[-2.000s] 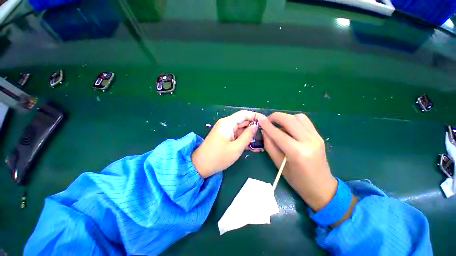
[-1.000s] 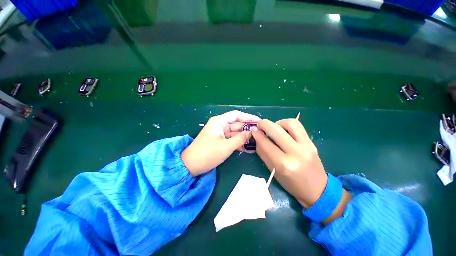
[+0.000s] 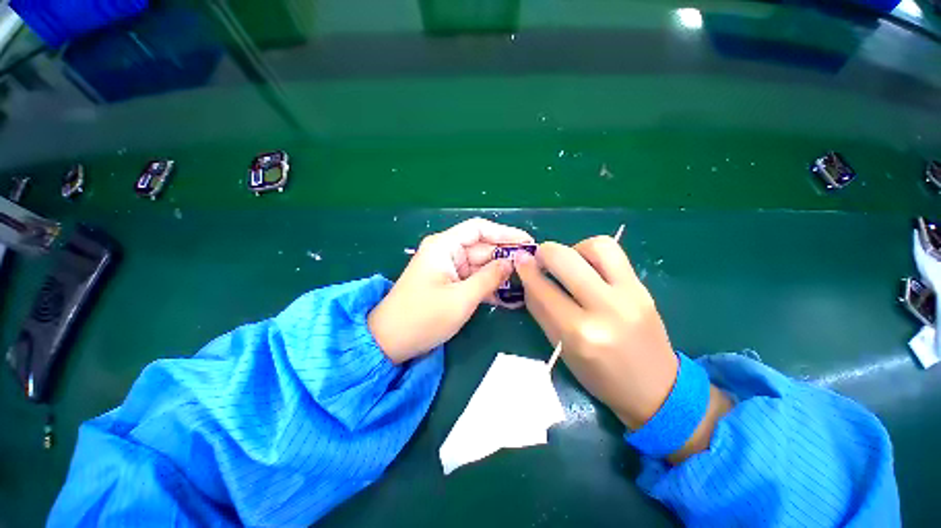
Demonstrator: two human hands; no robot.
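Observation:
My left hand [image 3: 435, 294] holds a small dark smartwatch case [image 3: 511, 293] with a shiny rim between thumb and fingers, at the middle of the view. My right hand [image 3: 591, 309] has its thumb and fingertips on the upper part of the same case, so much of it is hidden. A thin pale wooden stick [image 3: 555, 357] is tucked in my right hand, one end out below the palm and the other above the fingers. A white wipe [image 3: 503, 410] lies on the green bench [image 3: 413, 492] between my forearms.
Several watch cases [image 3: 269, 172] stand spaced in a row at the far left. Another case [image 3: 833, 170] lies at the right, with more cases [image 3: 916, 299] by a white wipe [image 3: 926, 345] at the right edge. A black elongated device [image 3: 60, 309] lies at the left. Tiny white scraps are scattered about.
The row of cases has shifted left in view. The stick's upper end now shows above my right fingers, unlike two seconds ago. Both hands stay on the case.

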